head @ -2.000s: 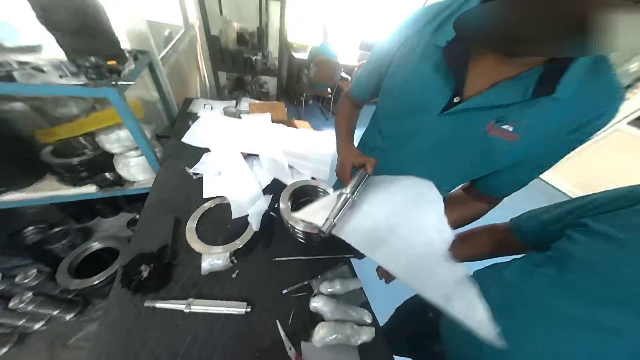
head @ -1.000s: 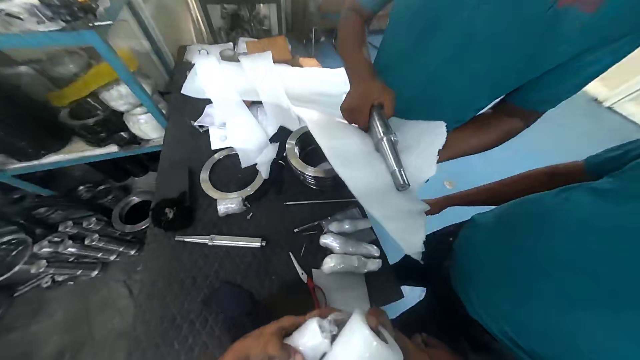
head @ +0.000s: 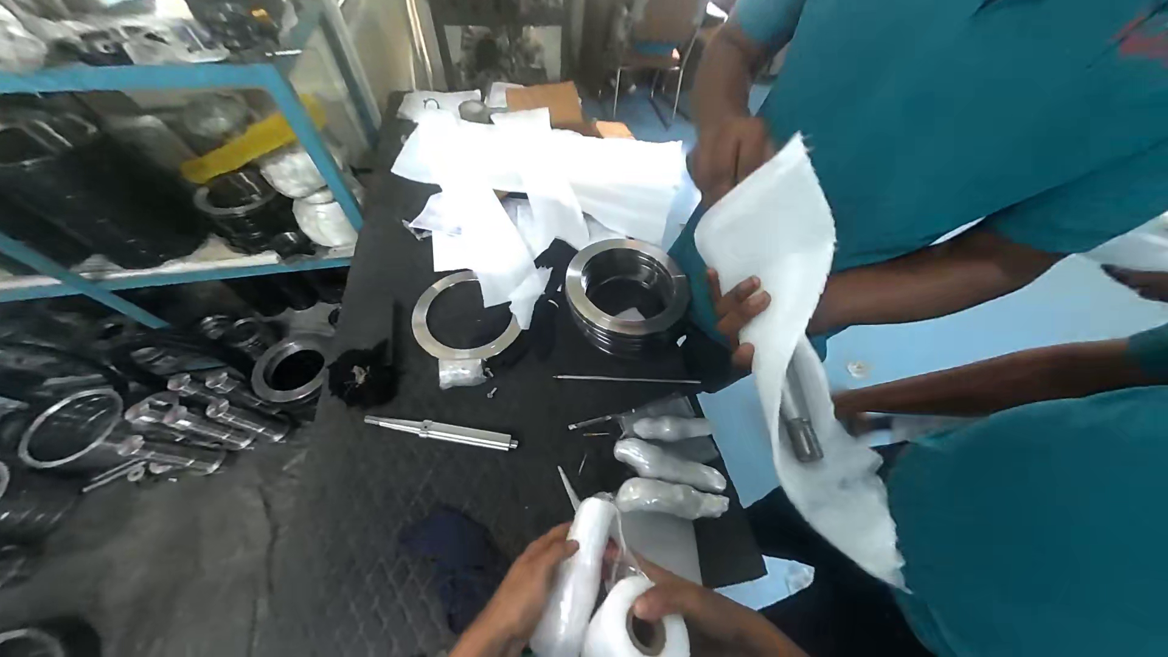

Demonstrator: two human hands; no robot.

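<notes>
At the bottom, my left hand [head: 525, 589] grips a long bundle wrapped in white material and clear film [head: 579, 570]. My right hand [head: 698, 607] holds a roll of stretch film [head: 630, 625] against it, fingers on the roll's end by its core. A strand of film runs between the two. Just beyond my hands lie wrapped parts [head: 671, 497] in clear film and the blade of a pair of scissors [head: 568, 486], partly hidden. A stepped metal shaft [head: 443, 432] lies bare on the black table [head: 365, 511].
Metal rings [head: 467, 354], a stack of flanged rings [head: 628, 283], a thin rod [head: 628, 379] and white foam sheets [head: 547, 173] lie farther back. A co-worker at right wraps a shaft [head: 801, 429] in a foam sheet [head: 776, 237]; another person stands nearer. Blue shelving [head: 315, 137] stands left.
My hands, out of view two seconds ago, now show with the wrapped bundle and film roll, farther into view than one second ago. The co-worker's foam sheet now wraps around the shaft, bare before.
</notes>
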